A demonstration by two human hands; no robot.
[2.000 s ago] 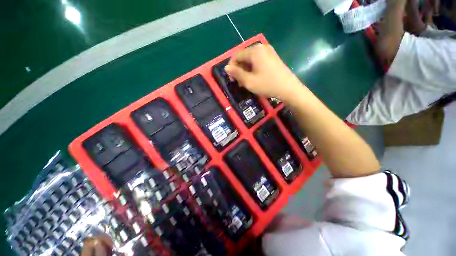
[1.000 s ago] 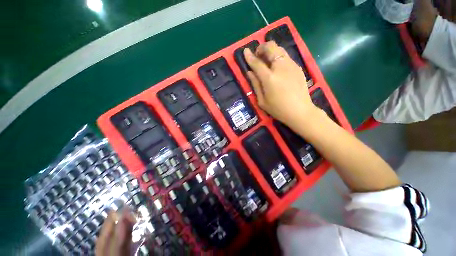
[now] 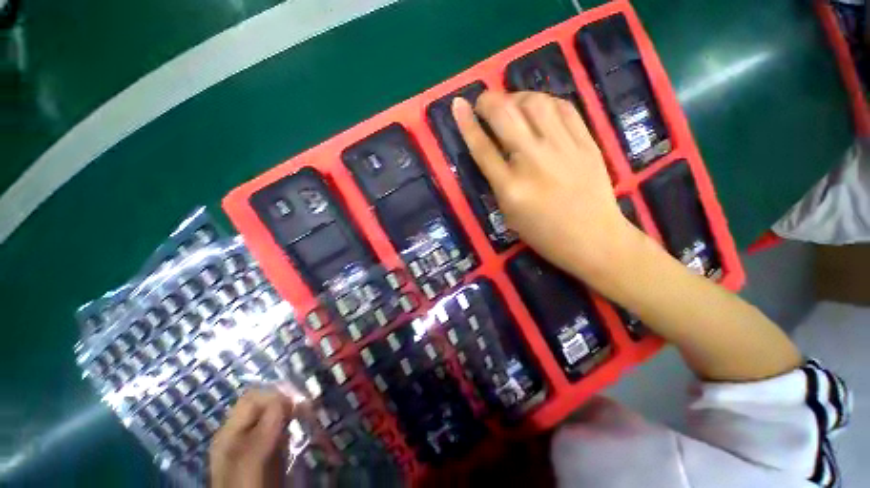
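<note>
A red tray (image 3: 324, 157) holds black phones face down in two rows. My right hand (image 3: 544, 172) is over its upper row, index fingertip on the upper end of the third phone from the left (image 3: 448, 114). Its palm hides part of the neighbouring phones; whether anything is between its fingers cannot be told. Clear carrier sheets (image 3: 181, 329) with rows of small dark, silver-edged pieces lie left of the tray and overlap its lower left phones. My left hand (image 3: 253, 438), cut off by the bottom edge, has its fingertips closed at the glossy film.
The glossy green bench (image 3: 258, 95) has a curved pale stripe (image 3: 143, 100) beyond the tray. Another person's white clothing (image 3: 830, 205) shows at the right edge, with a red edge (image 3: 844, 67) above it. A brown box (image 3: 844, 286) is below.
The tray and sheets sit further right in view. My right hand has moved from the fourth upper phone to the third. My left hand's fingers have drawn closer together at the film.
</note>
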